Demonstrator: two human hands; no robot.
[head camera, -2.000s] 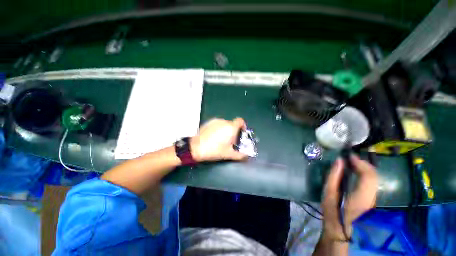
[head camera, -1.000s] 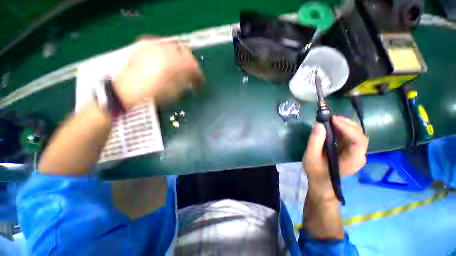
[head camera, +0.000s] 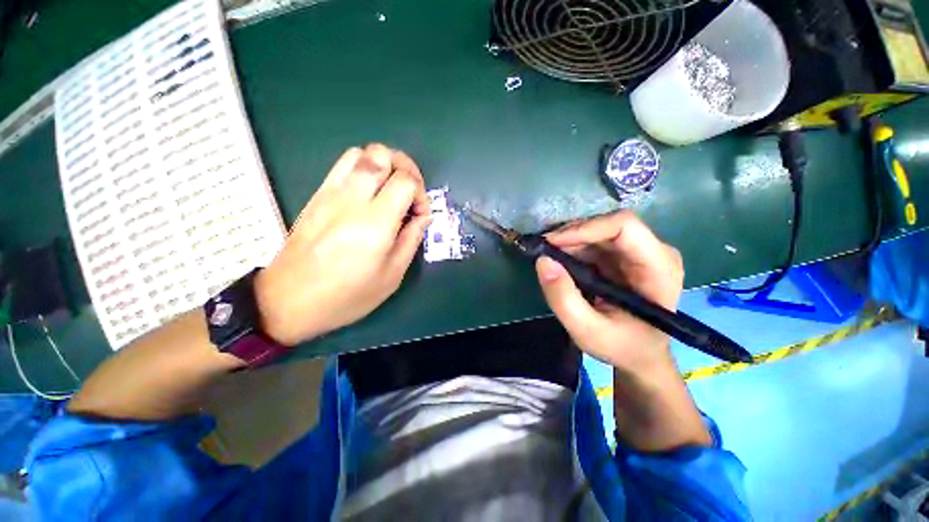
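Observation:
A small white-silver circuit board (head camera: 445, 232) lies flat on the dark green mat in front of me. My left hand (head camera: 357, 240) is at its left edge with fingertips pinched together; what they hold is hidden by the fingers. My right hand (head camera: 616, 285) holds the black soldering iron (head camera: 637, 304) like a pen. The iron's thin tip points left, just above or at the board's right side; contact cannot be told.
A large white sheet with rows of small marks (head camera: 163, 168) lies at left. A round wristwatch (head camera: 632, 166), a white cup of silvery shavings (head camera: 713, 76) and a fan (head camera: 586, 36) stand beyond the iron. Yellow-handled cutters (head camera: 897, 178) and a black cord are at right.
My left hand has come from over the sheet to the board. The iron has left the cup and moved left to the board. The view has shifted closer over the bench.

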